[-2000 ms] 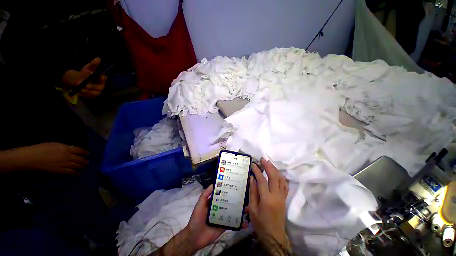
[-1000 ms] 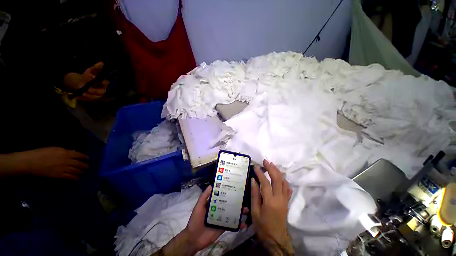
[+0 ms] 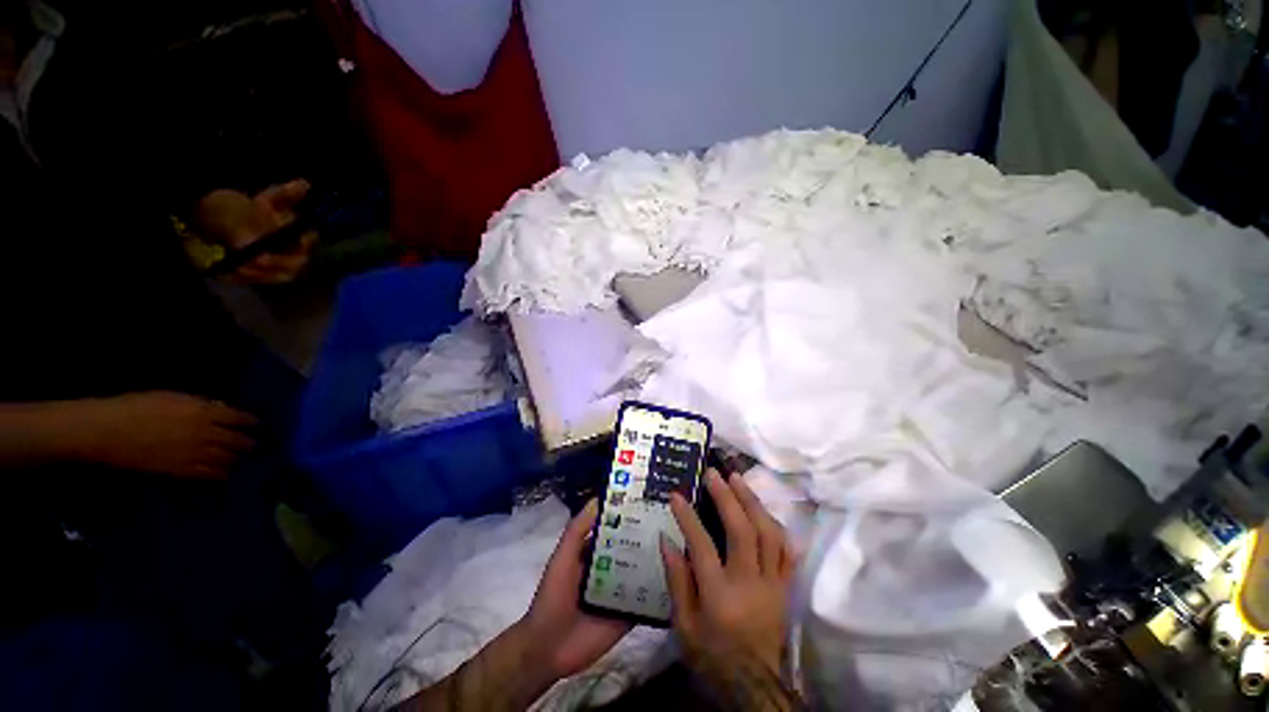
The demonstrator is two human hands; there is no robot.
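A smartphone [image 3: 633, 536] is upright in my left hand [image 3: 564, 605], with the fingers and palm around its left side and lower edge. Its white screen shows a list with coloured icons, and a dark menu box lies over the upper right part. My right hand [image 3: 731, 577] is over the phone's right side, fingers apart, with fingertips over the screen. I cannot tell whether they touch the glass.
White cloth [image 3: 835, 320] is heaped behind the phone, over a pale board [image 3: 573, 373]. A blue crate [image 3: 432, 470] holds white cloth at left. More cloth [image 3: 432, 584] lies below it. The overlock machine [image 3: 1183, 612] is at lower right. Another person's hand [image 3: 174, 434] is at far left.
My right hand has moved left from beside the phone to over its screen. A dark menu box has appeared on the screen. The view has shifted slightly.
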